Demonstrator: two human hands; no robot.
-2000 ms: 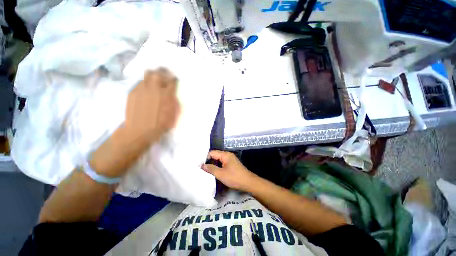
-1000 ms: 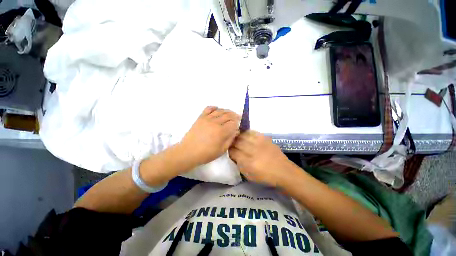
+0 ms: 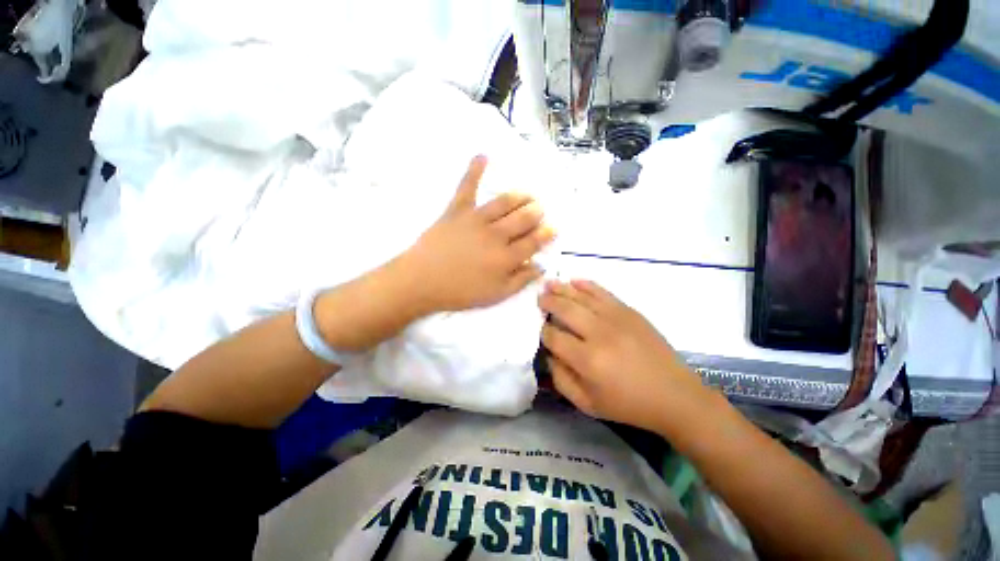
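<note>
A large bright white piece (image 3: pixel 252 208) lies bunched left of the needle and runs down over the table's front edge. My left hand (image 3: pixel 477 252) lies flat on it near its right edge, fingers spread, palm down. My right hand (image 3: pixel 603 345) is at the right edge of the white piece, just right of my left hand, with fingers bent at the cloth edge. A bit of dark fabric (image 3: pixel 542 367) shows beside the right fingers. What the right fingertips hold is hidden. The presser foot area (image 3: pixel 578 132) is above both hands.
The white sewing machine head (image 3: pixel 811 66) spans the top right. A smartphone (image 3: pixel 806 258) lies right of the needle under a black curved holder (image 3: pixel 795 137). A ruled scale (image 3: pixel 768 389) runs along the front edge. Checked and white strips hang at right. A grey machine stands far left.
My left hand has opened and spread out on the cloth, a little higher. The right hand stays by the cloth edge. The dark strip is now mostly covered. The view has shifted.
</note>
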